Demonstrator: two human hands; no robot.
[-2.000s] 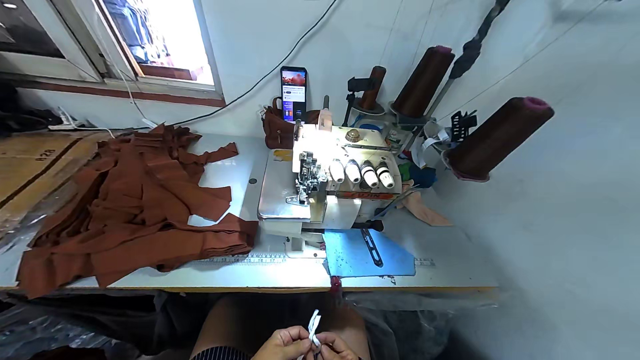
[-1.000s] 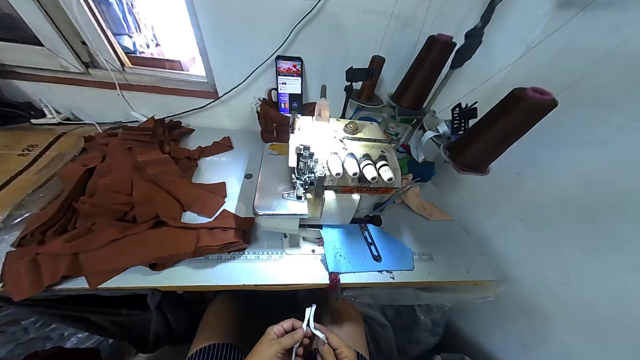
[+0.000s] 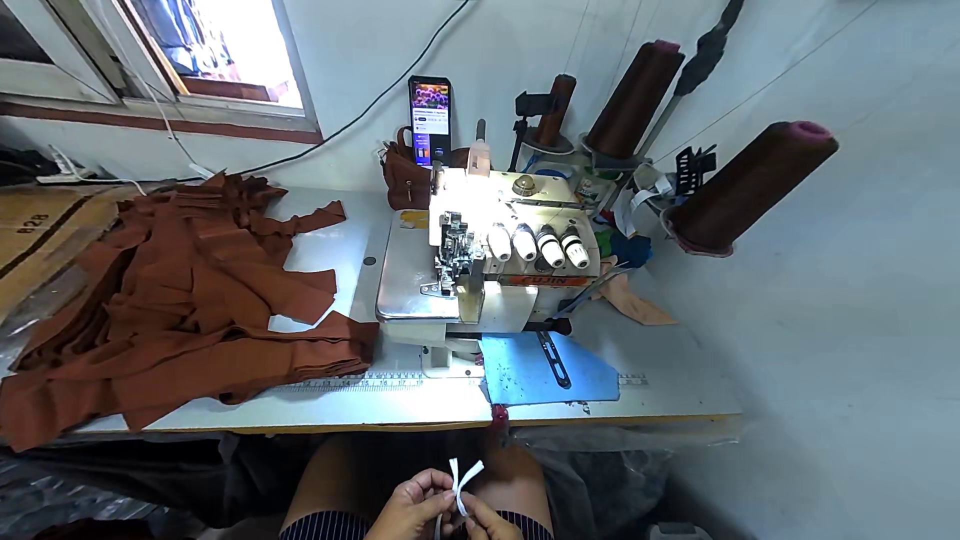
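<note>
Over my lap, below the table's front edge, my left hand [image 3: 417,504] and my right hand [image 3: 487,519] pinch a narrow white strip [image 3: 458,484] between thumbs and fingers. Two ends of the strip stick up and cross just above the fingertips. The lower part is mostly hidden by the hands. Beyond them on the table stands an overlock sewing machine [image 3: 517,225], its lamp shining on the metal. A blue sheet [image 3: 525,373] with a black slotted piece [image 3: 553,360] lies at the machine's front right. Neither hand touches the machine or table.
Rust-brown fabric pieces [image 3: 187,300] are heaped on the table's left. Large brown thread cones [image 3: 750,187] stand behind and right of the machine. A phone [image 3: 430,120] leans by a small brown bag [image 3: 405,180] at the wall. Clear plastic [image 3: 600,450] hangs below the table edge.
The white strip's ends were upright side by side a second ago and now cross and spread apart. Both hands remain close together over my lap.
</note>
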